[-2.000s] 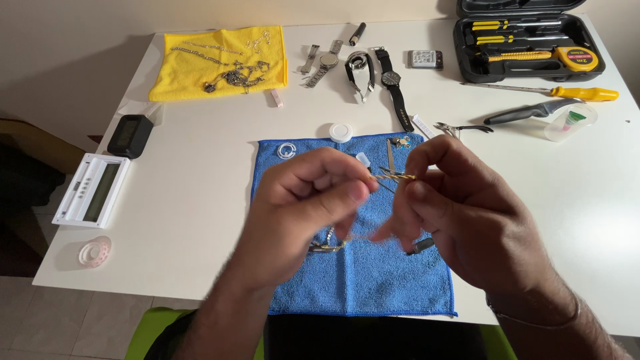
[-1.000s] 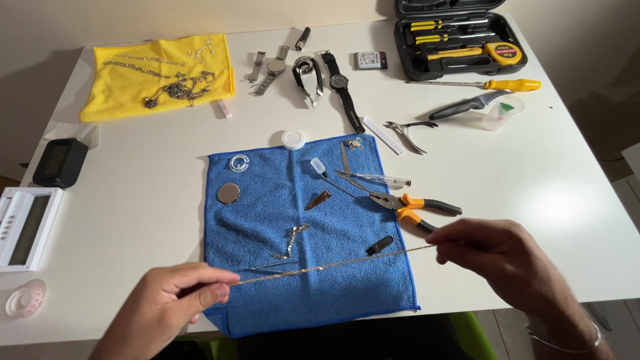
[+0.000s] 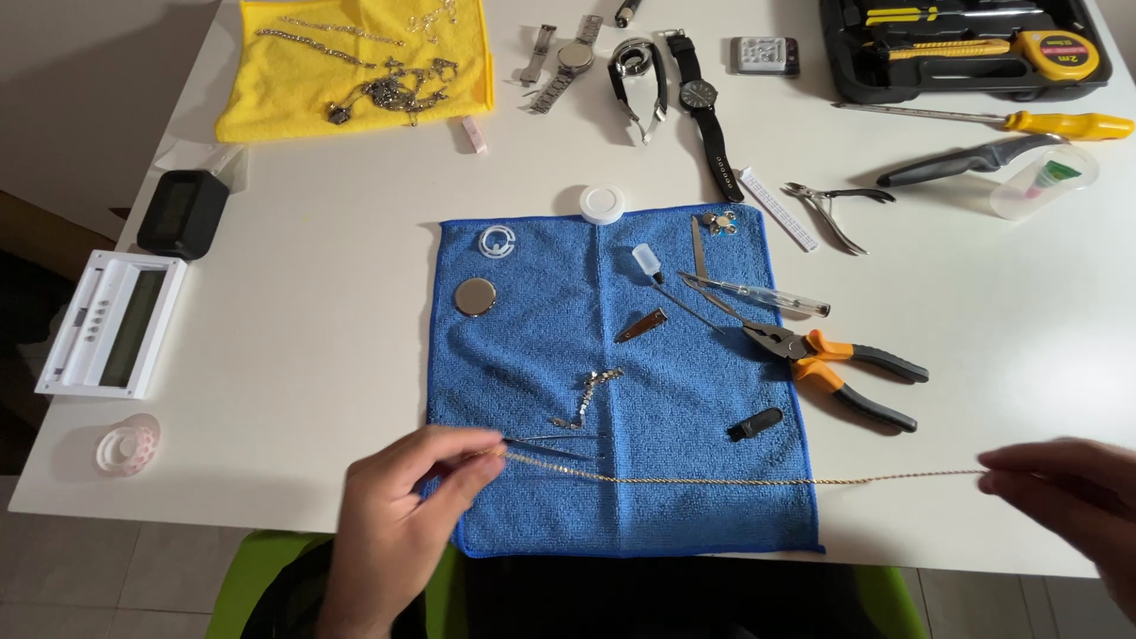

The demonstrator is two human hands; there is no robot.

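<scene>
A thin gold-coloured chain (image 3: 710,481) is stretched out low over the blue microfibre cloth (image 3: 524,355). My left hand (image 3: 417,506) pinches its left end between thumb and index finger. At the right edge of the view my right hand (image 3: 1065,501) pinches the other end, beyond the cloth. Metal tweezers (image 3: 559,444) lie beside my left fingertips; whether the fingers touch them I cannot tell. A silver-coloured link bracelet (image 3: 586,399) lies on the cloth just above. Pliers with orange and black handles (image 3: 821,355) rest across the cloth's right edge.
Nail clippers (image 3: 641,326), a small bottle (image 3: 646,259) and a round metal disc (image 3: 475,297) lie on the cloth. Behind it are watches (image 3: 698,93), cuticle nippers (image 3: 830,209) and an open toolbox (image 3: 967,84). Tangled chains cover part of a yellow cloth (image 3: 311,71). A white digital device (image 3: 111,324) lies left.
Two seconds ago my hands were close together with the chain bunched between them. They have moved apart, and the chain is now drawn out lengthwise.
</scene>
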